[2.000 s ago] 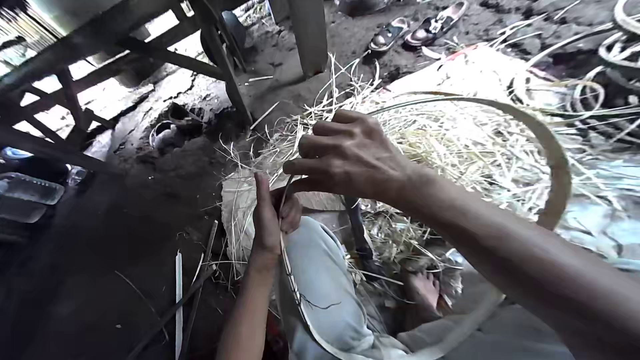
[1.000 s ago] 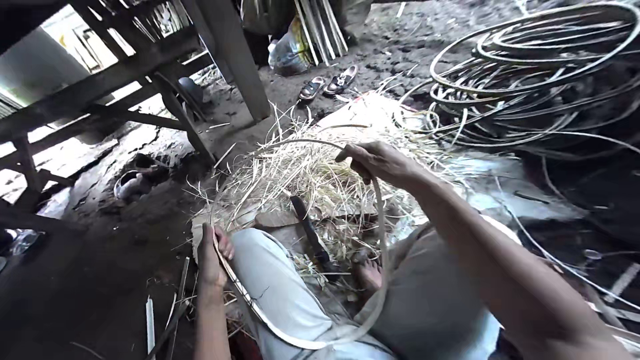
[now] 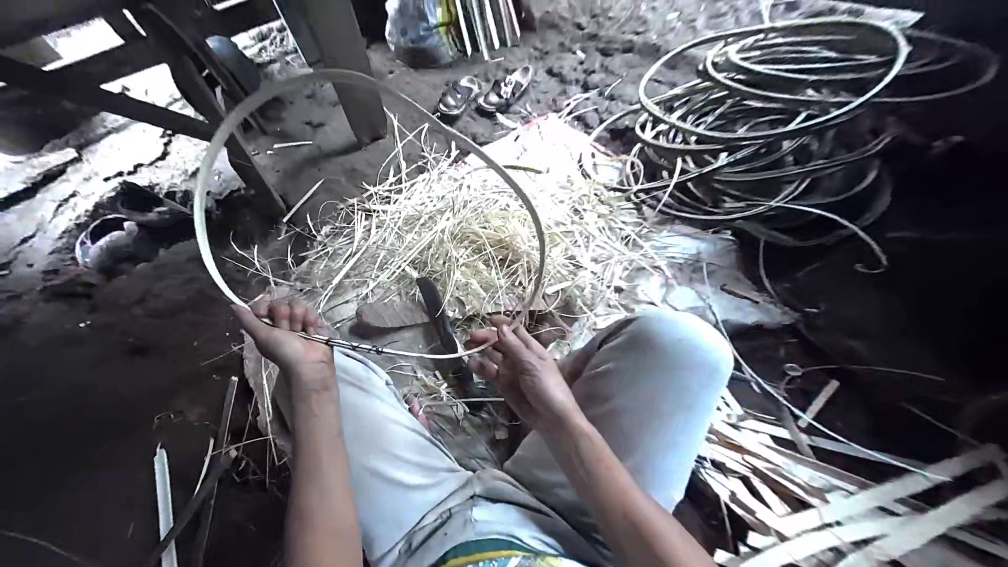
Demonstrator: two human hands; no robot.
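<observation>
A thin pale hoop, likely split bamboo or cane (image 3: pixel 201 197), stands upright above my lap. Dark binding wraps its lower left part, where strip ends seem to overlap. My left hand (image 3: pixel 287 335) grips the hoop just left of that binding. On the lower right of the hoop, my right hand (image 3: pixel 516 362) holds it between thumb and fingers. Behind the hoop's lower edge, a dark-bladed knife or similar tool (image 3: pixel 441 319) lies between my knees, beside a flat piece of wood or stone (image 3: pixel 391 313).
Pale shavings (image 3: pixel 472 228) are heaped beyond my legs. Stacked hoops (image 3: pixel 772 134) lie at the upper right, loose flat strips (image 3: pixel 827 504) at the lower right. A pair of shoes (image 3: pixel 482 94) and a wooden post (image 3: pixel 354 87) stand farther back.
The hoop, earlier stretched between my hands and across my lap, now stands upright in front of me. My right hand has come down to its lower right side. The view has shifted.
</observation>
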